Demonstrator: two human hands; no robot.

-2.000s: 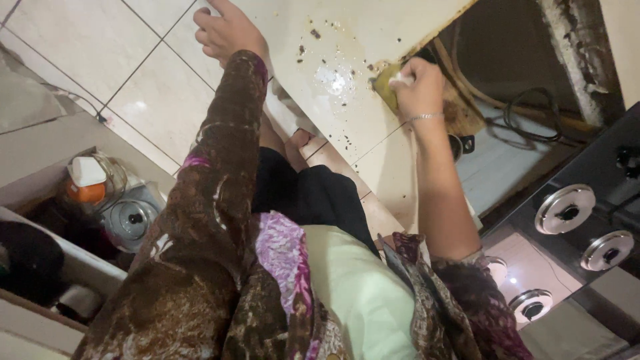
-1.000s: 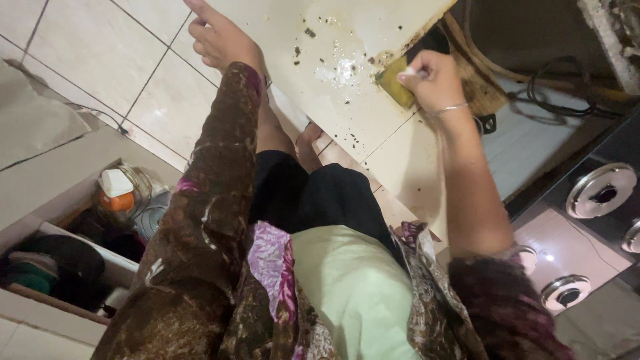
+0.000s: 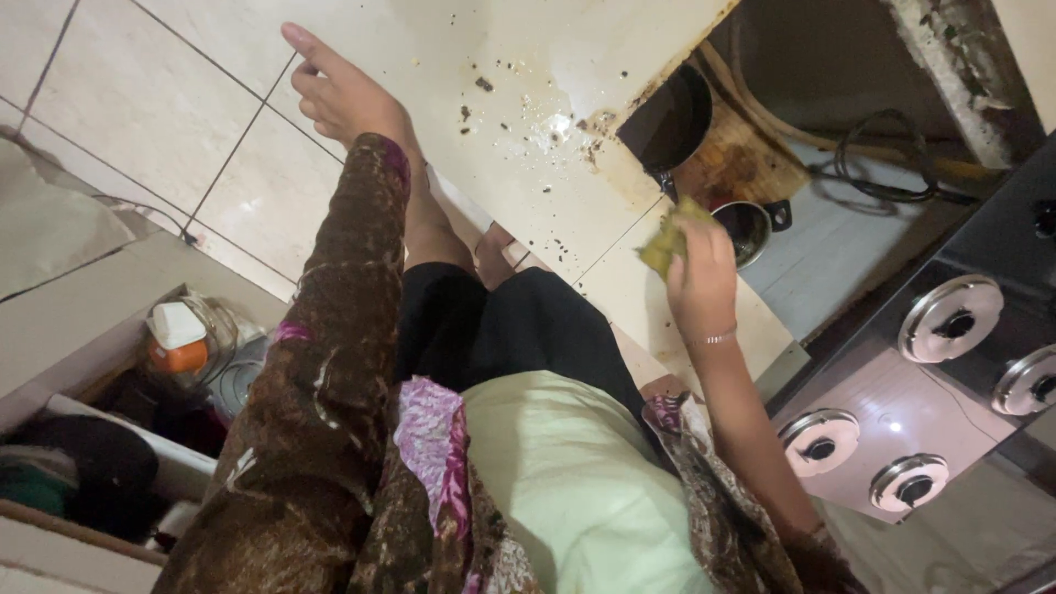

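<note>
My right hand (image 3: 703, 276) grips a yellow-green sponge or cloth (image 3: 667, 239) over the pale tiled counter (image 3: 511, 49), near the edge of an opening. My left hand (image 3: 346, 91) rests by the counter's left side with its index finger extended and the other fingers curled; nothing shows in it. Between the hands, dark crumbs (image 3: 483, 84) and a wet, shiny patch (image 3: 557, 125) lie on the pale surface. Brown stains run along its edge by the opening.
Inside the opening are a dark pan (image 3: 672, 120), a small pot (image 3: 742, 233), a wooden board (image 3: 726, 157) and a black cable (image 3: 887, 157). A gas cooktop (image 3: 891, 396) with several burners lies at right. An open drawer (image 3: 124, 429) holding household items is at lower left.
My right hand has moved with the sponge or cloth from the stained edge of the opening toward my body, uncovering the dark pan. My left hand keeps about the same pose.
</note>
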